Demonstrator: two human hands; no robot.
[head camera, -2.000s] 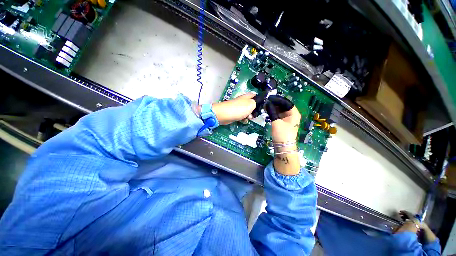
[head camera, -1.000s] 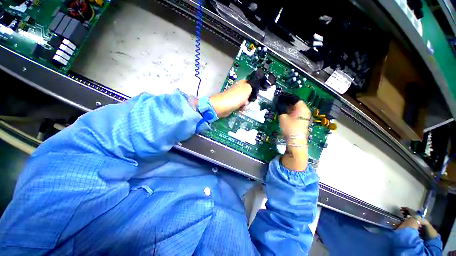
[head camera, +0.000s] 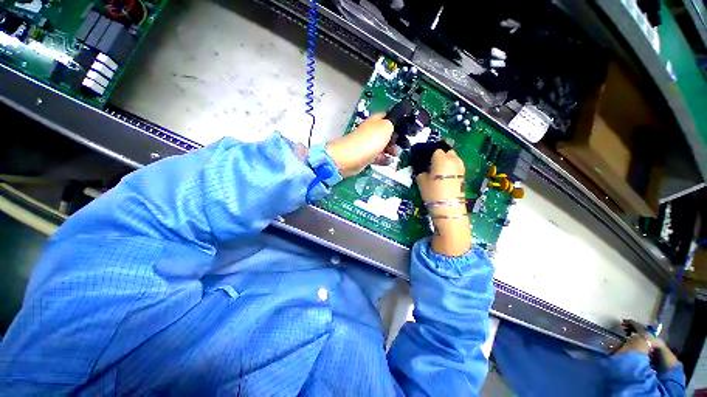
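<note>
A large green circuit board (head camera: 364, 174) lies between the metal rails in front of me. My left hand (head camera: 368, 143), with black finger cots and a blue wrist strap (head camera: 321, 167), is over its upper middle, fingertips at dark round capacitors (head camera: 419, 118). My right hand (head camera: 442, 174), also with black finger cots, is over the board's middle, just right of my left hand. The dark fingertips blend with the black parts, so whether either hand grips something cannot be told. Yellow-orange parts (head camera: 505, 183) stand near the board's right end.
A second board (head camera: 66, 46) with grey blocks is at the upper left. The near rail (head camera: 341, 236) crosses below the boards. A blue coiled cord (head camera: 311, 70) hangs left of the board. Black bins and a cardboard box (head camera: 612, 139) are behind. Another person's hands (head camera: 639, 341) are at the lower right.
My left hand has shifted slightly up the board since two seconds ago. My right hand moved right, then back left toward the middle. The boards have shifted slightly up in view.
</note>
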